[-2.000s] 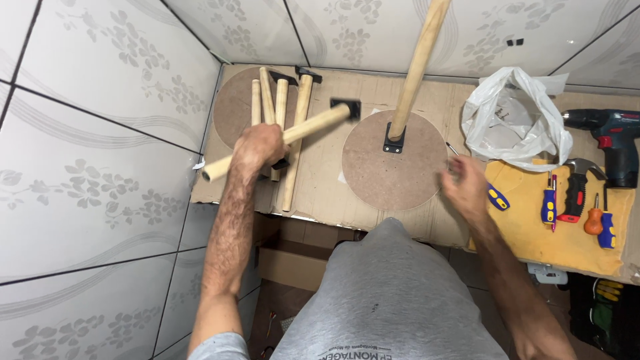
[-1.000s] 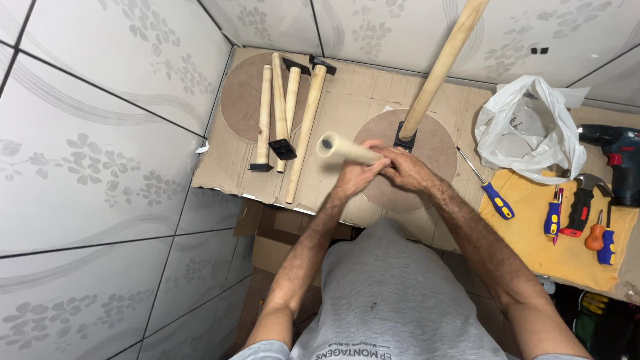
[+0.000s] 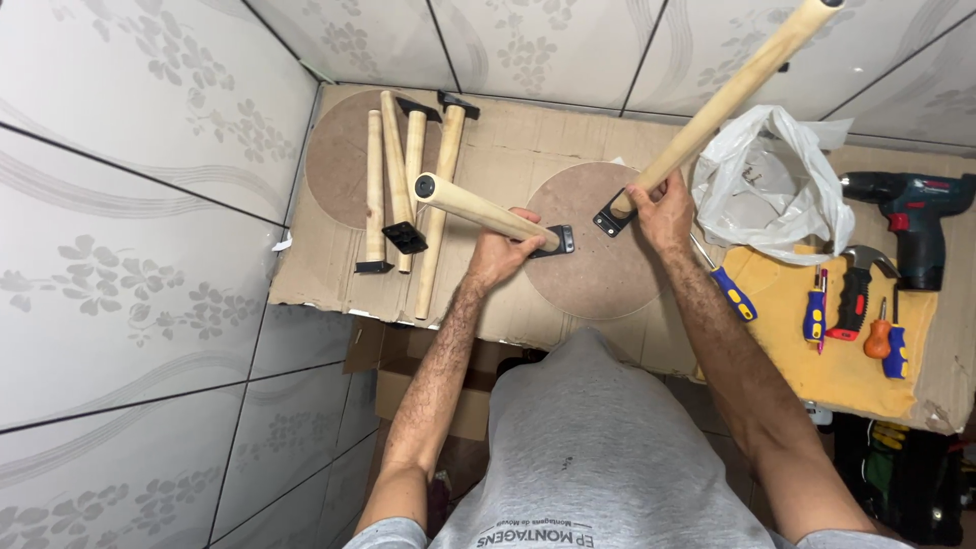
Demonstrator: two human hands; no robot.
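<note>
My left hand (image 3: 503,248) is closed around the lower end of a short wooden leg (image 3: 488,212), near its black bracket (image 3: 563,240) over the left part of a brown round board (image 3: 602,282). A longer wooden leg (image 3: 732,99) slants up to the right; my right hand (image 3: 665,213) grips it just above its black bracket (image 3: 612,216), over the same board. Several more wooden legs with black brackets, one of them a leg (image 3: 374,183) at the far left, lie across a second round board (image 3: 335,168).
A white plastic bag (image 3: 770,191), a cordless drill (image 3: 919,206), a claw hammer (image 3: 852,293) and a blue-handled screwdriver (image 3: 733,293) are at the right, with more screwdrivers on a yellow envelope (image 3: 785,374). Tiled walls border the cardboard-covered surface (image 3: 488,305).
My left hand took a short leg from the group at left to the middle board. My right hand, earlier beside the board, then close to my left hand, is now on the longer leg.
</note>
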